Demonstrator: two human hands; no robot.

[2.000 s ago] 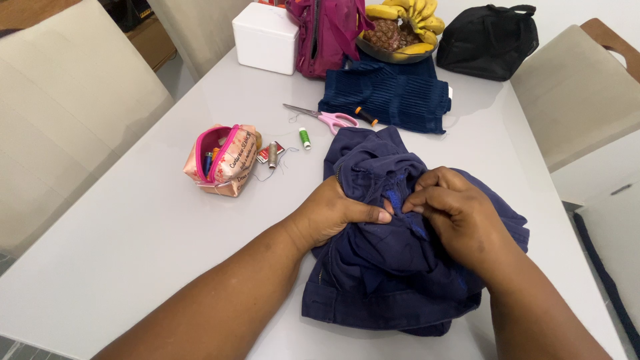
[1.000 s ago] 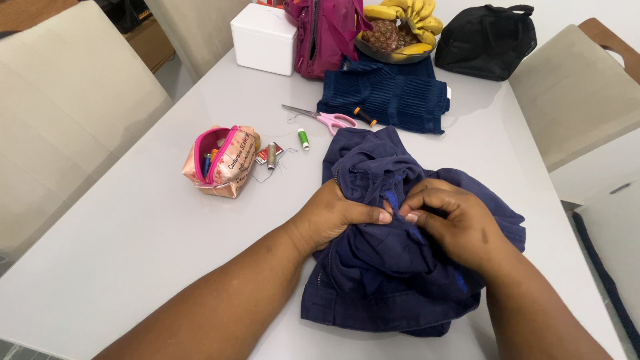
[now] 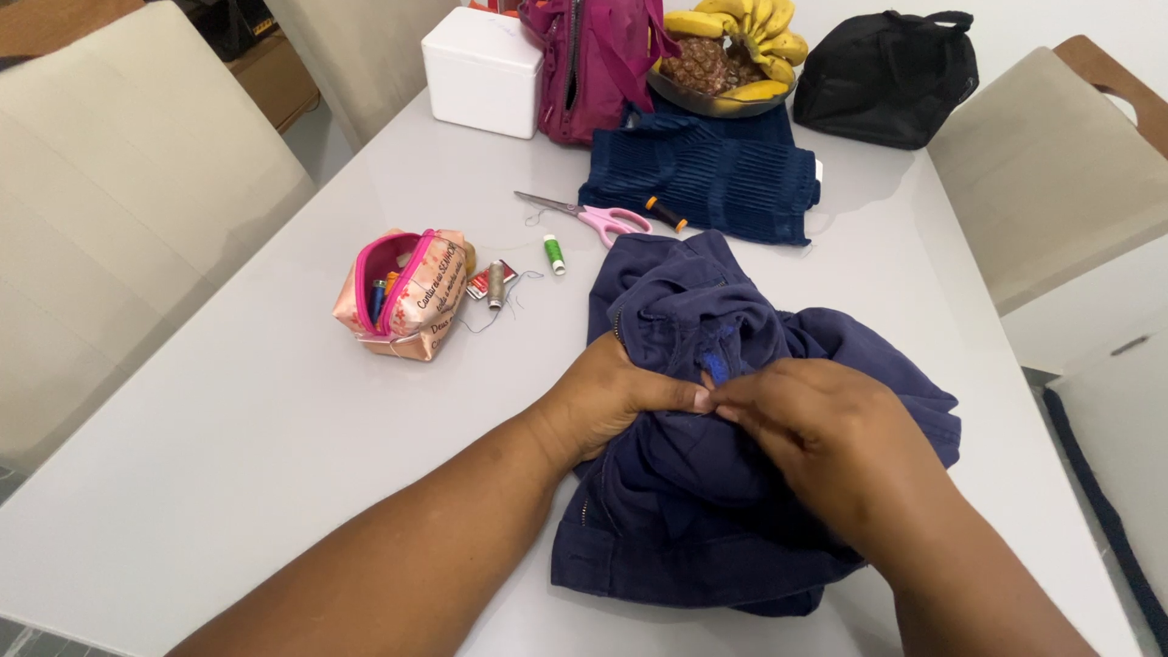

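Observation:
Navy trousers [image 3: 693, 557] with a zip lie bunched on the white table. My left hand [image 3: 620, 392] grips their folds from the left, its thumb on top beside a bright blue patch of stitching [image 3: 715, 358]. The fingertips of my right hand [image 3: 812, 420] are pinched together at the same spot, close to my left thumb; whether a needle is between them cannot be told. Pink-handled scissors [image 3: 607, 219], a dark thread spool [image 3: 666, 214], a green spool [image 3: 554, 255] and a grey-beige spool [image 3: 495, 285] lie beyond the trousers.
An unzipped floral pouch [image 3: 438, 292] holding spools stands at the left. Folded blue ribbed fabric [image 3: 703, 173] lies behind the scissors. Along the far side are a white foam box [image 3: 482, 73], a magenta bag [image 3: 593, 73], a fruit bowl [image 3: 721, 102] and a black bag [image 3: 885, 82]. Chairs flank the table.
My right hand has shifted slightly at the blue stitching, its fingertips now close to my left thumb. My left hand keeps its grip on the trousers.

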